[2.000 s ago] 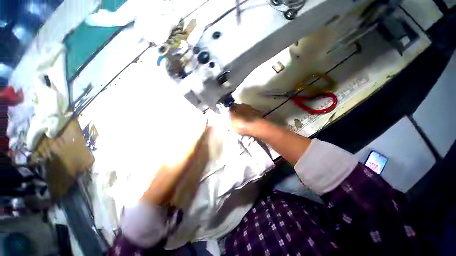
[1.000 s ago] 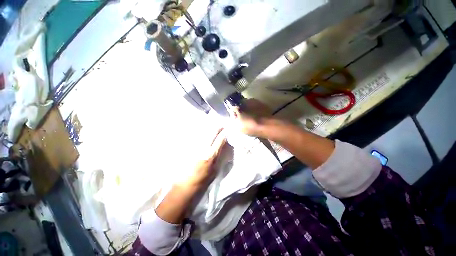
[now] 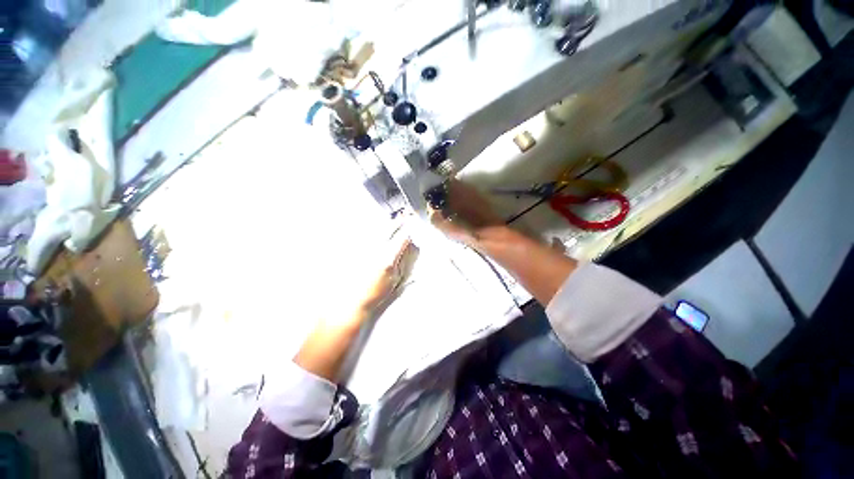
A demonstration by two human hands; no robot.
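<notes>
A white fabric piece (image 3: 412,323), strongly overexposed, spreads over the table and down to my lap. The sewing machine (image 3: 524,70) stands at the upper right, with its head and presser foot area over the cloth. My right hand (image 3: 461,213) is beside the needle area, fingertips at the cloth, partly lost in glare and shadow. My left hand (image 3: 386,281) lies on the fabric just left of and nearer to me than the needle, fingers extended and close together. The exact cloth edge and any pinch are hidden by glare.
Scissors with a red loop (image 3: 595,210) and a yellow loop lie on the machine bed at right. A smartphone (image 3: 691,315) lies at lower right. A brown cardboard piece (image 3: 117,290), crumpled white cloth (image 3: 80,178) and a green sheet (image 3: 164,75) are at left.
Since two seconds ago, my left hand has come clearer out of the glare, near the needle. The fabric near my lap lies flatter. My right hand stays beside the needle. The camera view has shifted.
</notes>
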